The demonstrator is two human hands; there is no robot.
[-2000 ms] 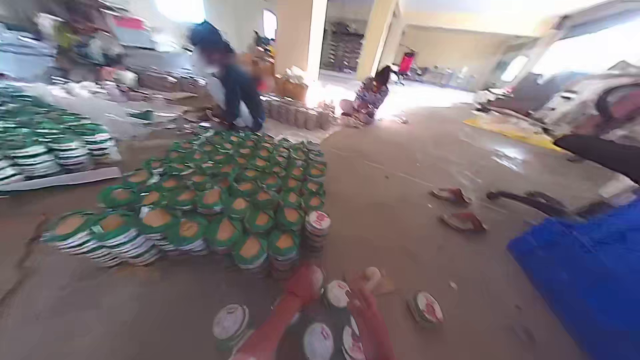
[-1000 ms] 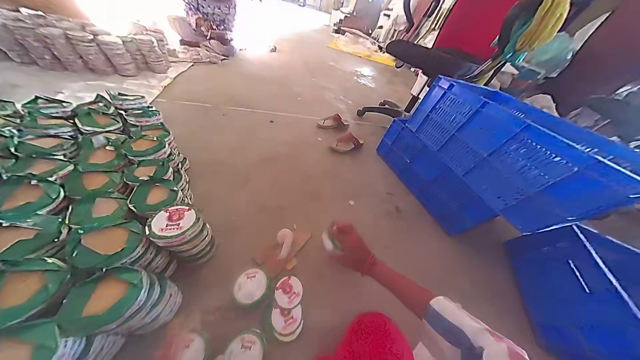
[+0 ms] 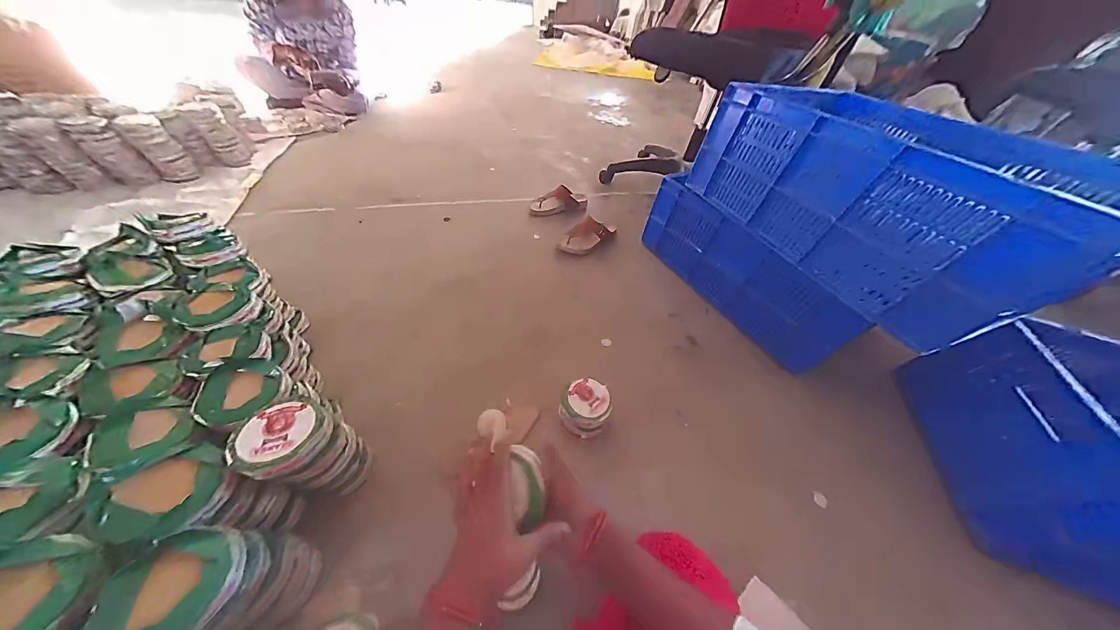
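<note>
Near the bottom middle, my left hand (image 3: 490, 516) and my right hand (image 3: 569, 490) press from both sides on a round green-and-white disc (image 3: 527, 488), which is tilted nearly on edge. Below it more pale discs (image 3: 522, 588) show partly between my wrists. Just beyond my fingers lie a flat brown piece (image 3: 522, 422) and a small whitish object (image 3: 492, 425) whose kind I cannot tell. A short stack of discs with a red print (image 3: 586, 405) stands to the right of them. My fingertips are blurred.
Many stacks of green-rimmed discs (image 3: 157, 486) fill the left side. Blue plastic crates (image 3: 787, 227) stand at the right, a pair of sandals (image 3: 586, 234) and a chair base (image 3: 643, 164) beyond. At the back left a person (image 3: 306, 61) sits near greyish stacks (image 3: 157, 144).
My right hand has moved left from the open floor to the disc beside my left hand. A short stack now stands right of the brown piece. The view turned right from the oldest frame.
</note>
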